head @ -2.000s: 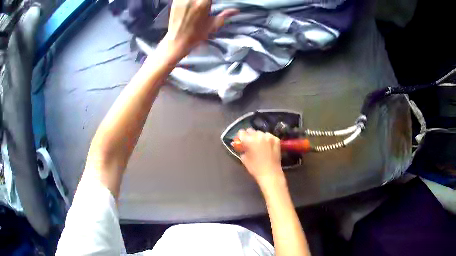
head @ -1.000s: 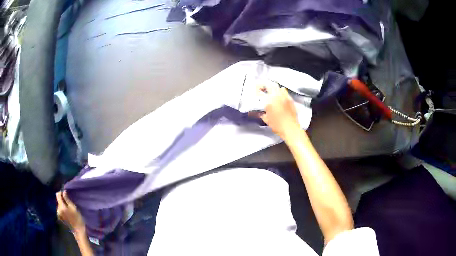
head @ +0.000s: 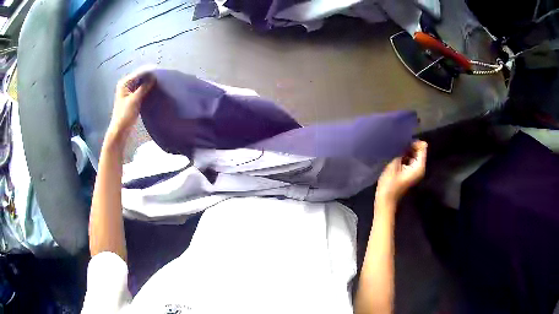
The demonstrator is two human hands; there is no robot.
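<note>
A purple garment piece (head: 245,122) with pale lining is stretched between my two hands over the near edge of the table. My left hand (head: 133,92) grips its purple end at the left, raised above the table. My right hand (head: 409,164) pinches its other end at the right, near the table's front edge. The pale lining (head: 245,181) hangs in folds below the purple part, against my body. The iron (head: 442,52), with its orange-red handle, stands at the far right of the table, not held.
The grey padded table (head: 319,73) lies in front. A purple and white pile (head: 294,11) lies at its far edge. A long grey bolster (head: 49,122) curves along the left, with a white roll (head: 81,150) beside it. Dark purple cloth (head: 515,221) hangs lower right.
The iron was let go and parked at the right. My left hand has risen from the lower left with the purple end. My right hand has moved right, and the piece is now stretched sideways.
</note>
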